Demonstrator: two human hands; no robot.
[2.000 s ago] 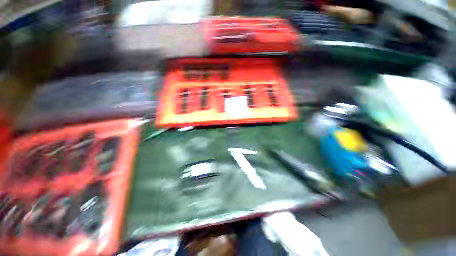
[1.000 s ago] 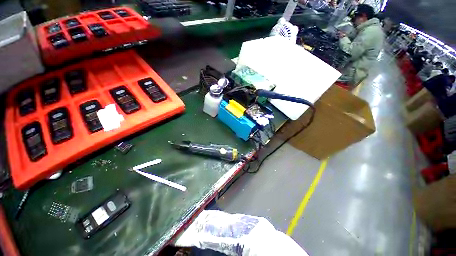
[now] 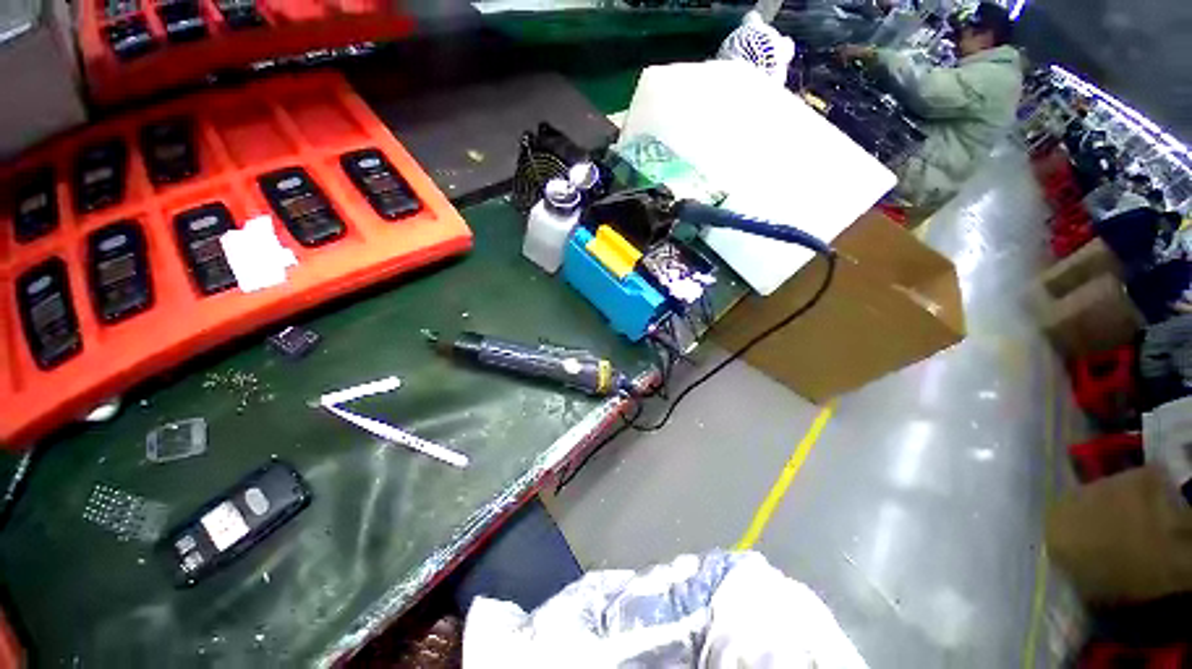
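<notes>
A black keypad phone [image 3: 238, 520] with a white label lies back up on the dark green mat [image 3: 392, 549]. Beside it lie a perforated sheet [image 3: 124, 511] and a clear display window [image 3: 177, 440]. Behind these are scattered screws [image 3: 238, 387], a small dark square part [image 3: 293, 341] and white plastic sticks [image 3: 397, 433] forming a V. An electric screwdriver [image 3: 529, 362] lies to their right, near the mat's edge. Neither of my hands is visible; only a pale sleeve [image 3: 667, 617] shows at the bottom edge.
A red tray [image 3: 353, 268] holds several phones and a white scrap; another red tray [image 3: 262, 42] stands behind. A blue device [image 3: 612, 290] with a yellow part, a white bottle [image 3: 553, 225], a white board [image 3: 752, 170] and a cardboard box [image 3: 856, 314] are right. A person [image 3: 961, 105] is beyond.
The view first swung right from the trays to the bench's right side and aisle, then shifted slightly. The pale sleeve sits a little further right. The bench items look unmoved in the last second.
</notes>
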